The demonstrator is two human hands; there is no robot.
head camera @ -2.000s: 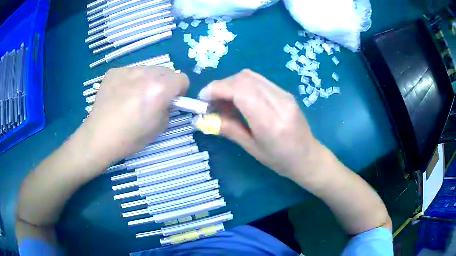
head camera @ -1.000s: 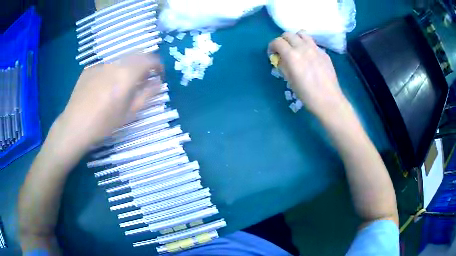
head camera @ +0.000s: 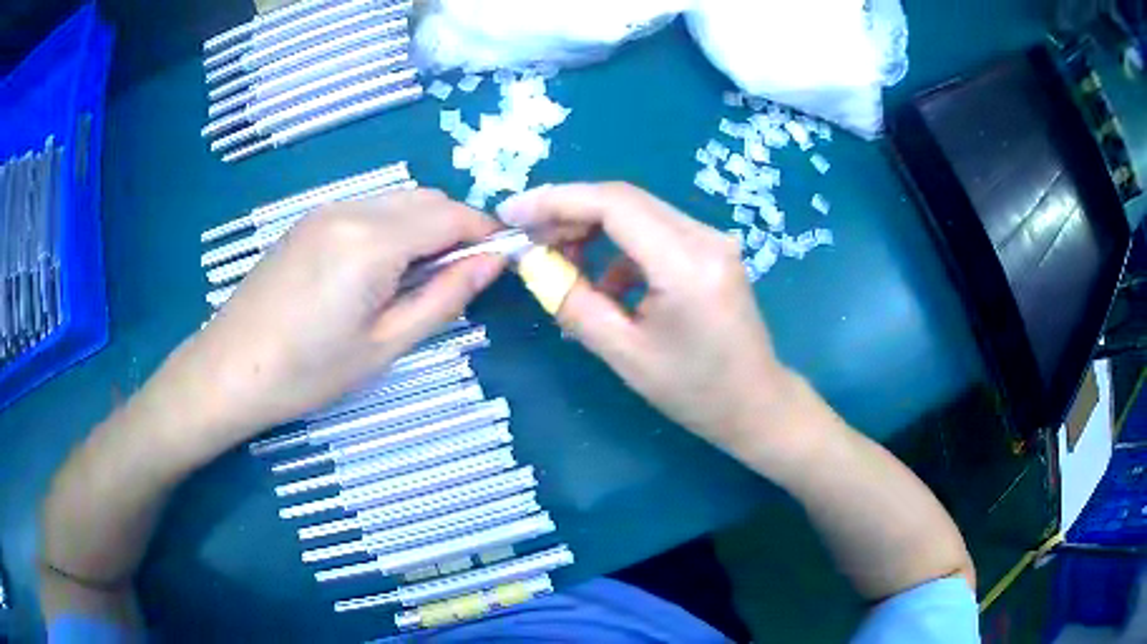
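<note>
My left hand (head camera: 340, 283) holds a slim silver-white rod assembly (head camera: 468, 252) over the rod row, its end pointing right. My right hand (head camera: 642, 271), with yellow tape on the thumb, has its fingertips closed around that rod end. Whether a small plastic piece is between the fingertips cannot be seen. More rod assemblies (head camera: 421, 443) lie side by side in a long row, partly hidden under my left hand. A pile of milky plastic pieces (head camera: 506, 132) lies beyond my hands. A second pile (head camera: 759, 176) lies farther right.
Whitish plastic bags, one on the left (head camera: 541, 28) and one on the right (head camera: 811, 57), stand at the far edge. A blue tray (head camera: 86, 239) with thin metal rods is at the left edge. A black tray (head camera: 1025, 227) is at the right. Yellow-tan strips (head camera: 484, 604) lie under the near rods.
My right hand has come back from the right pile to the rod end at my left hand. My left hand has moved from the row with a rod in it. The view has shifted slightly.
</note>
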